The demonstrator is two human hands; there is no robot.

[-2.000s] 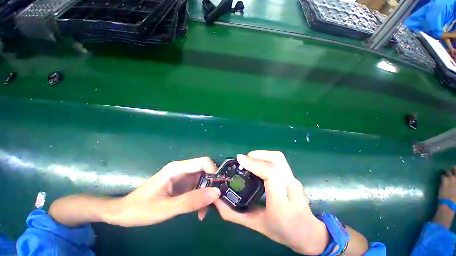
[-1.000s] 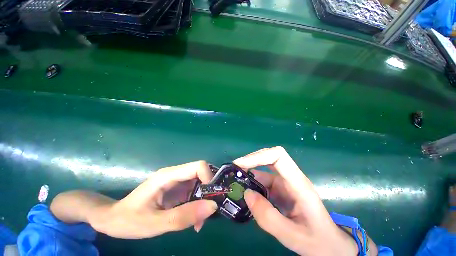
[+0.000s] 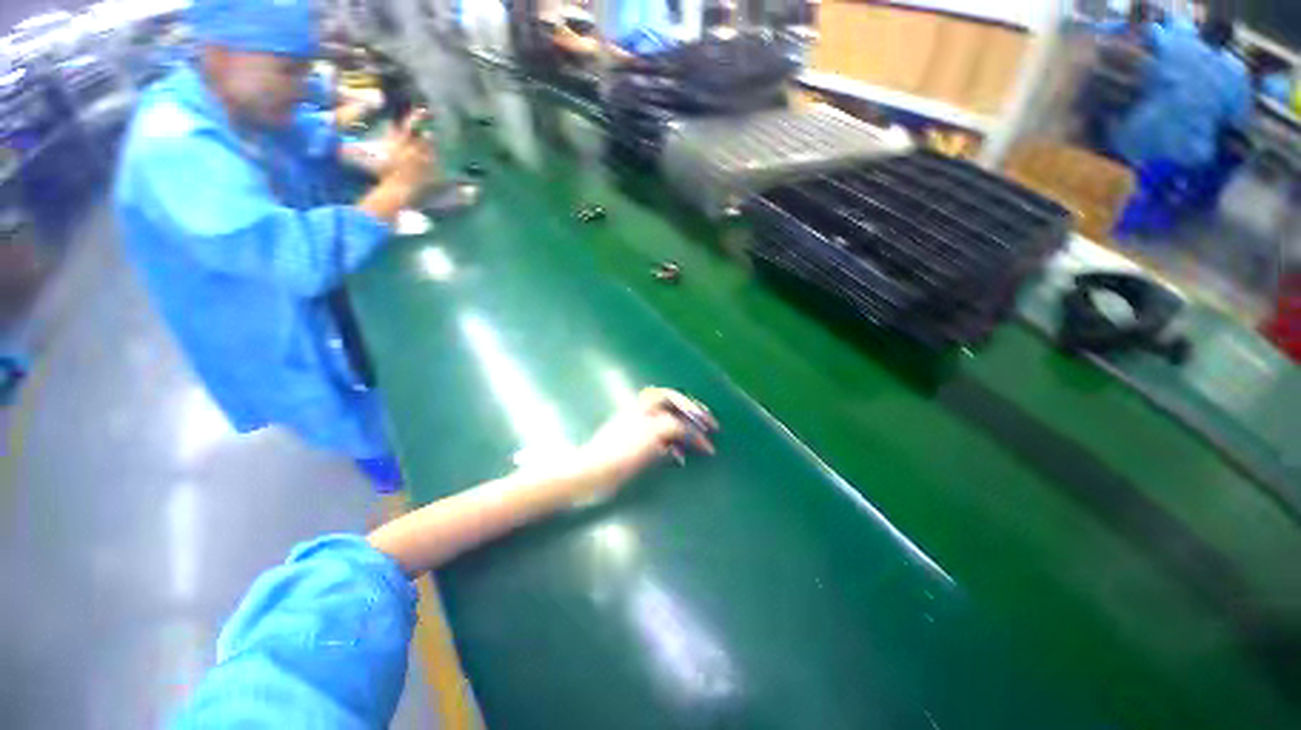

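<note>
My left hand (image 3: 639,439) reaches out over the glossy green work surface (image 3: 557,628). Its fingers are bent around a small dark piece (image 3: 692,415) with a pale glint, mostly hidden and blurred, near the belt's edge. My right hand is not in view. Two small black units lie on the green belt beyond, one nearer (image 3: 666,271) and one farther (image 3: 591,213).
A blue-coated worker (image 3: 236,214) stands at left, hands over the line. Stacked black trays (image 3: 906,235) and a grey-white tray (image 3: 771,143) are on the far side. A black curved strap-like item (image 3: 1120,311) lies on the far ledge. More people are at upper right.
The view has swung left along the line. My hands have parted: my left arm is stretched out, and my right hand and the open housing are out of view.
</note>
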